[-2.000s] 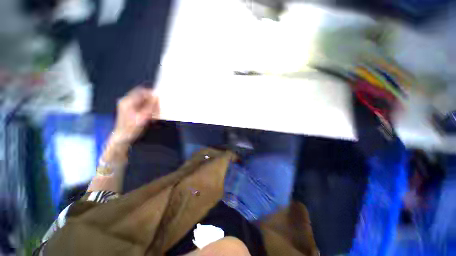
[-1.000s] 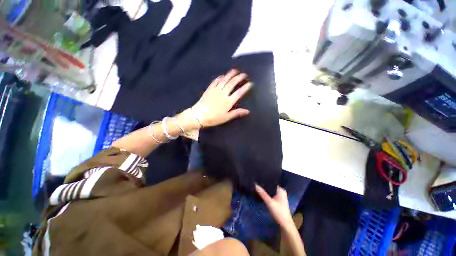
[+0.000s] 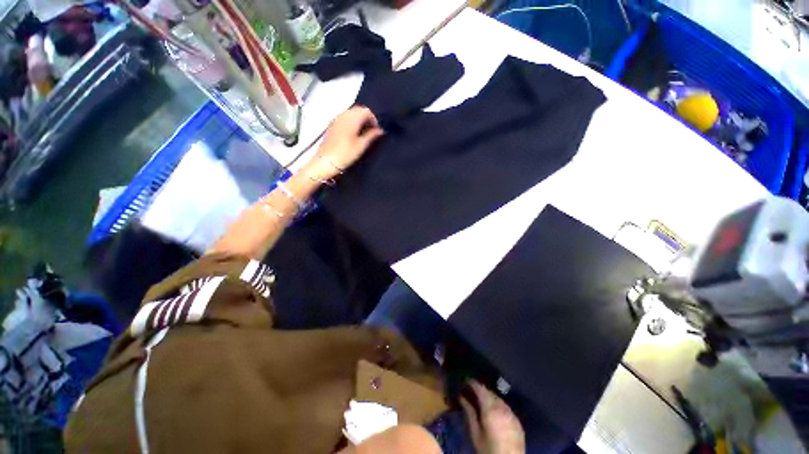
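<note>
A dark cut fabric panel point(image 3: 550, 310) lies flat on the white table, its right corner at the presser foot area point(image 3: 643, 297) of the sewing machine. A larger dark garment piece point(image 3: 470, 160) lies to its left on the table. My left hand point(image 3: 353, 133) is at the left edge of that larger piece, fingers bent and gripping the cloth. My right hand point(image 3: 493, 424) is low, at the front edge of the panel near my lap, partly cut off by the bottom; its fingertips are against dark cloth and its grip is unclear.
The machine head point(image 3: 754, 266) stands at the right. Dark scissor blades point(image 3: 692, 417) show at the lower right. A blue basket point(image 3: 772, 89) is behind the table, another point(image 3: 155, 182) at the left. Clear plastic with red strips point(image 3: 257, 62) hangs over the table's left end.
The view has swung left. My left hand has moved from the panel to the larger dark piece. The panel now lies flat by the presser foot, and my right hand stays at its front edge.
</note>
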